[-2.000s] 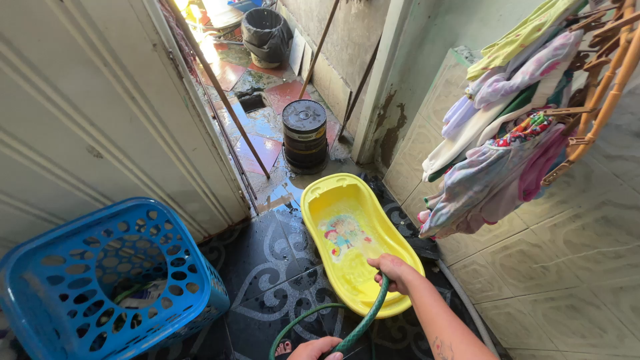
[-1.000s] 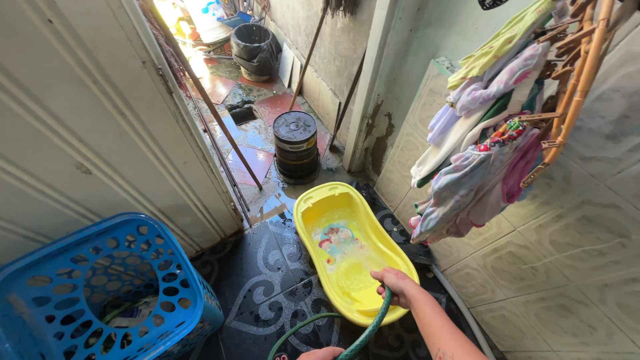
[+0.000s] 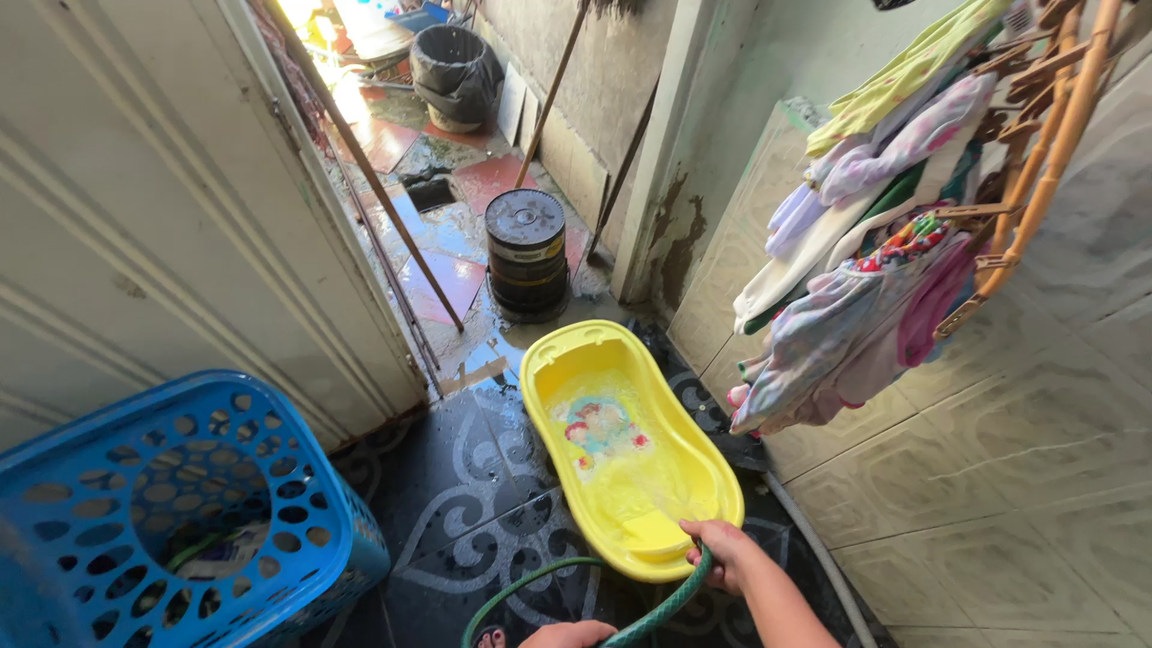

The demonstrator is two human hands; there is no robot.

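A yellow plastic baby bathtub [image 3: 724,481] with a printed picture on its bottom stands on the dark tiled floor. My right hand [image 3: 715,553] grips the end of a green garden hose [image 3: 661,612] over the tub's near right rim, and water sprays from it into the tub. At the bottom edge of the view, my left hand [image 3: 571,634] lies against the hose farther back; its fingers are mostly cut off, so its hold is unclear. Part of the hose loops over the floor left of the tub.
A blue perforated plastic laundry basket [image 3: 333,504] stands at the left, by a white metal door [image 3: 162,225]. Beyond the tub is a dark lidded bucket [image 3: 526,252], with poles leaning nearby. Small clothes [image 3: 810,333] hang from a round rack [image 3: 1062,162] at the right. A grey pipe [image 3: 819,558] runs along the wall.
My right hand has moved toward the tub's near end with the hose. The view has shifted slightly.
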